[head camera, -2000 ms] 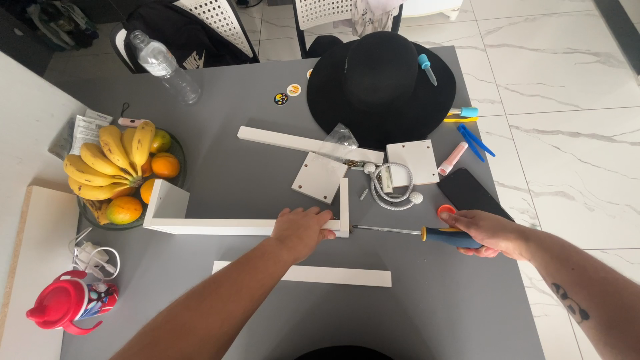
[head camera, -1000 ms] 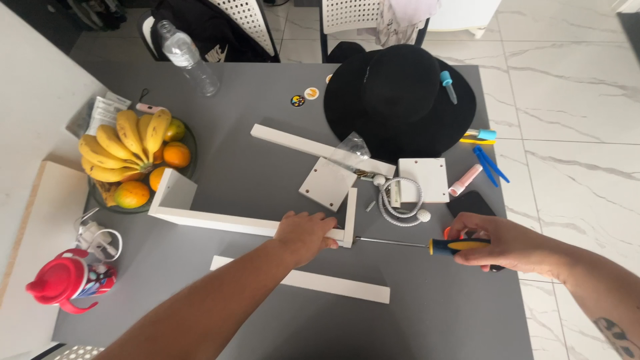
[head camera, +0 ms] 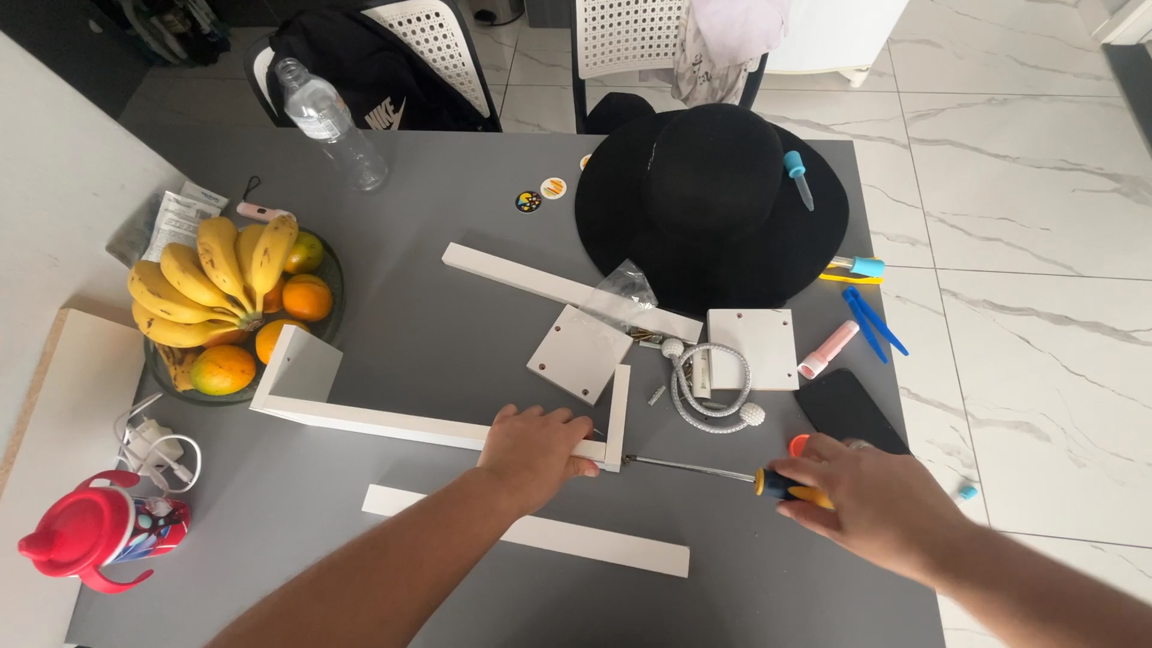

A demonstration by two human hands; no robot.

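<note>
My left hand (head camera: 535,454) grips the long rail of a white U-shaped board assembly (head camera: 387,425) near its right corner. In my right hand (head camera: 864,499) is a screwdriver (head camera: 781,486) with a dark blue and yellow handle. Its long shaft points left, and the tip meets a screw at the outer face of the assembly's short right piece. Behind the assembly lie a square white board with holes (head camera: 579,354), a second one (head camera: 751,349) and a white strip (head camera: 531,277). Another white strip (head camera: 612,546) lies in front, partly behind my left forearm.
A black hat (head camera: 715,198) stands at the back. A fruit bowl (head camera: 335,315) touches or nearly touches the assembly's left end. To the right are a corded ring (head camera: 715,423), a pink tube (head camera: 828,349), blue tweezers (head camera: 871,322) and a black phone (head camera: 850,409). A bottle (head camera: 333,121) and red cup (head camera: 85,531) stand left.
Across the frames the screwdriver stays at the assembly's right end while my right hand's grip on its handle shifts. My left hand keeps its place on the rail. The view has shifted somewhat.
</note>
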